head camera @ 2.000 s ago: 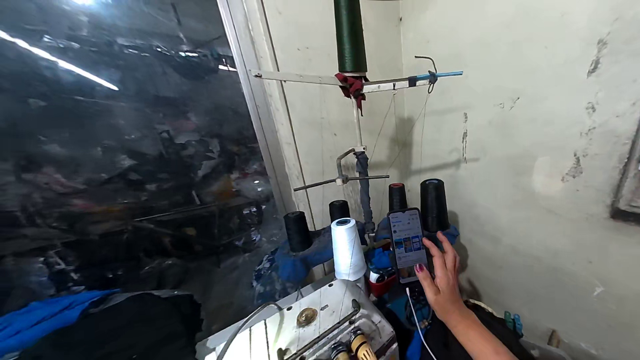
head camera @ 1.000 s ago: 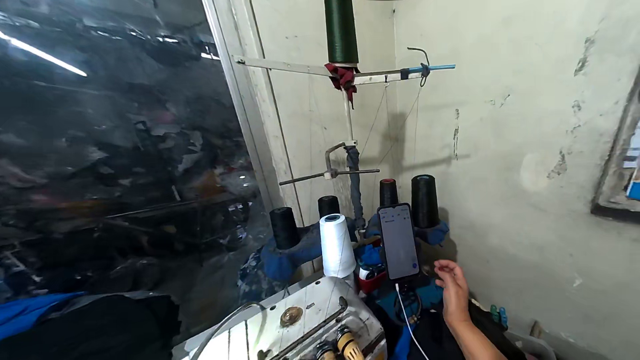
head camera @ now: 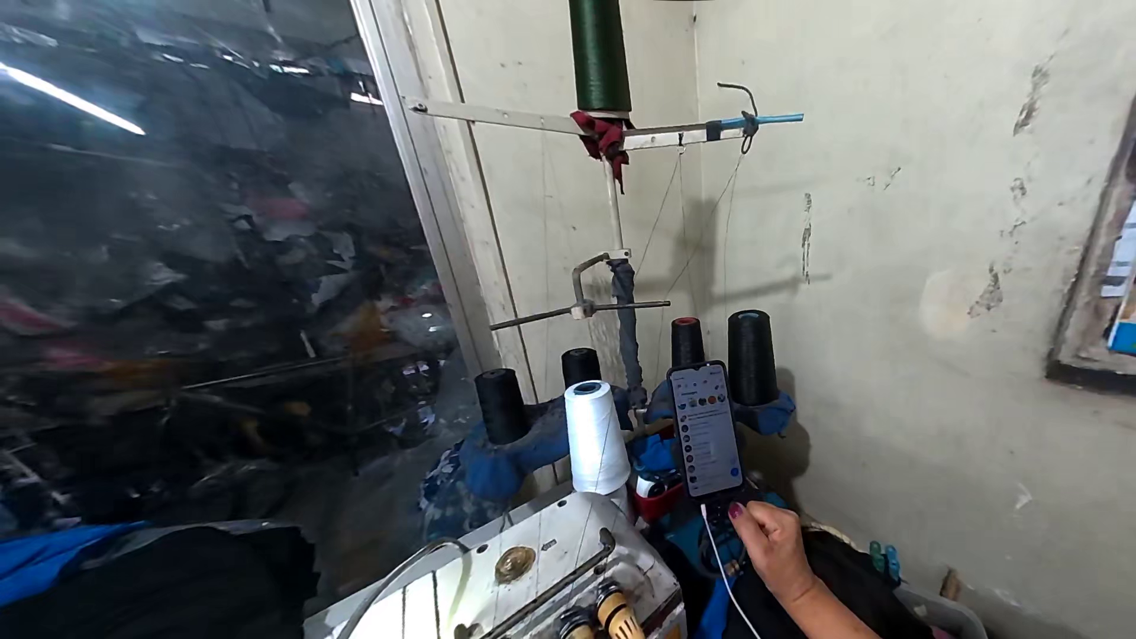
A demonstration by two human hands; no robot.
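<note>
My right hand (head camera: 774, 546) is just below the lower edge of a smartphone (head camera: 706, 430), fingers curled and thumb raised, holding nothing that I can see. The phone stands upright with its screen lit, and a white cable (head camera: 723, 572) runs down from its bottom end. Left of the phone stands a white thread cone (head camera: 596, 437), behind the white head of a sewing machine (head camera: 532, 568). Black thread cones (head camera: 753, 359) stand behind and to both sides. My left hand is out of the frame.
A thread stand (head camera: 615, 209) with cross arms rises behind, bearing a green thread cone (head camera: 601, 58). A framed window pane (head camera: 204, 266) fills the left. Dark cloth (head camera: 169, 581) lies at the lower left. More dark fabric (head camera: 852, 577) sits in a bin (head camera: 945, 612) at the lower right.
My right hand was over the phone's screen two seconds ago, then beside its lower right; now it is below the phone with fingers curled. The screen's display has changed.
</note>
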